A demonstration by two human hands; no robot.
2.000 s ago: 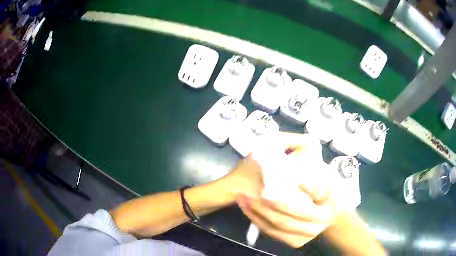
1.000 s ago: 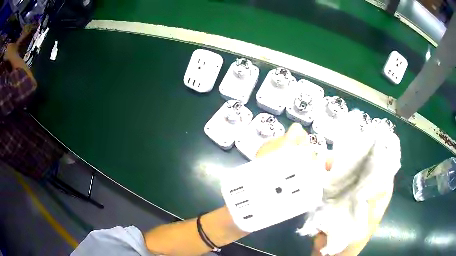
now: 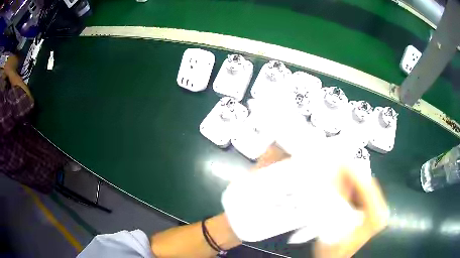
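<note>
My left hand (image 3: 273, 156), mostly hidden, holds a white outlet adapter (image 3: 252, 209) low in front of me; glare washes out its face. My right hand (image 3: 365, 201) is at the adapter's right side with a white cloth (image 3: 330, 221) that blends into the glare. Behind the hands, several white adapters lie in two rows, most with round plug bases and metal pins up. The adapter at the left end (image 3: 195, 70) lies socket face up. Glare hides part of the rows.
A clear bottle (image 3: 441, 169) lies at the right. A cream rail (image 3: 227, 41) separates the dark green bench (image 3: 126, 111) from the green conveyor belt (image 3: 333, 35), which carries an adapter (image 3: 411, 59) beside a grey post (image 3: 433, 60). Another person's arm (image 3: 17, 80) shows at far left.
The held adapter was first between both hands, then turned socket face to view; now the right hand with the cloth has moved left onto it. The belt adapter has moved right.
</note>
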